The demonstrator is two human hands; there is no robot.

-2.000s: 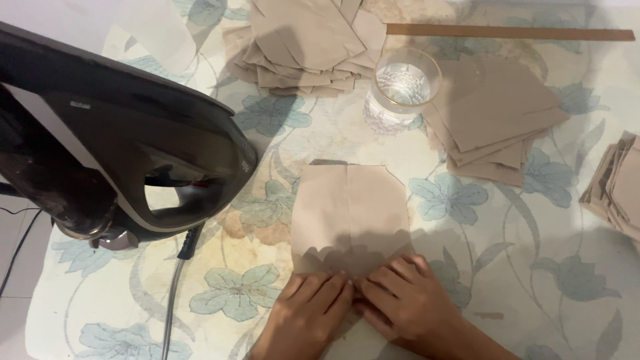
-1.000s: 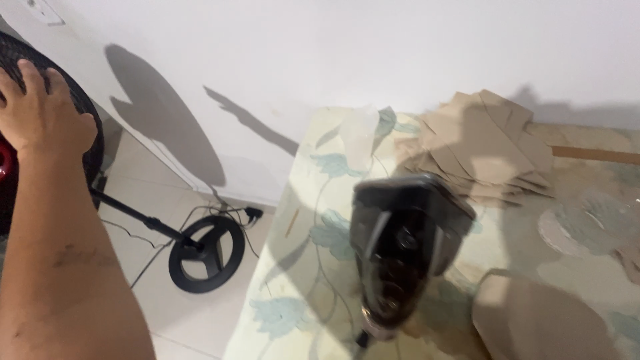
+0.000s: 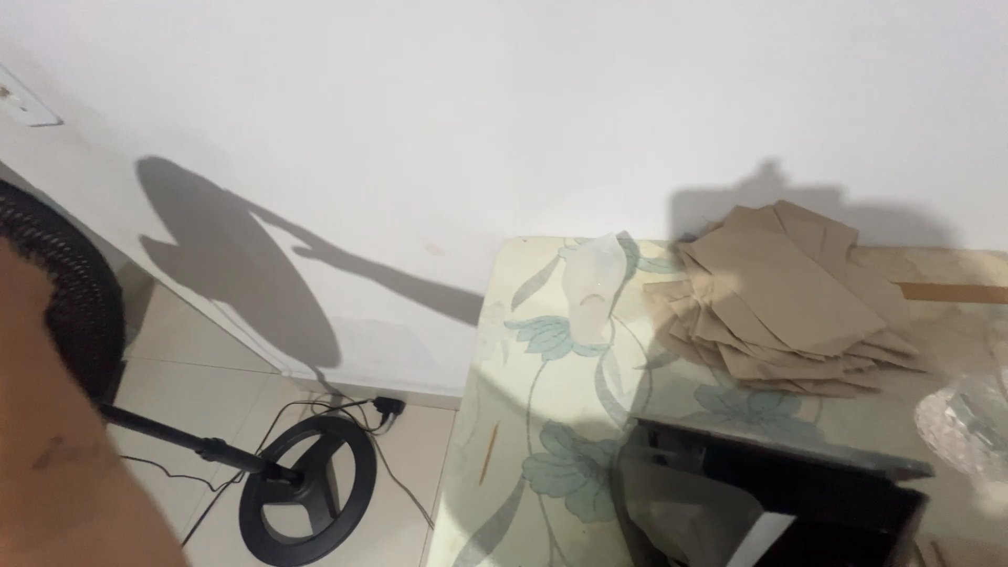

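Note:
My left forearm reaches up along the left edge, in front of the dark guard of a pedestal fan [image 3: 87, 291]; the left hand itself is out of frame. My right hand is not in view. A black clothes iron [image 3: 772, 496], cut off by the bottom edge, stands on the table with the floral cover [image 3: 488, 425]. Behind the iron lies an untidy pile of beige fabric pieces [image 3: 787, 283]. A clear textured glass [image 3: 965, 429] is at the right edge, partly blurred.
The fan's black round base [image 3: 358, 488] stands on the tiled floor, with cables and a black plug [image 3: 387, 408] near the white wall [image 3: 472, 102]. A translucent plastic piece [image 3: 594, 287] lies by the table's back left corner. A brown wooden strip [image 3: 953, 293] lies at right.
Two seconds ago both hands were on a beige fabric piece on the table. The view has swung left to the fan. The left hand, on the fan one second ago, has left the frame.

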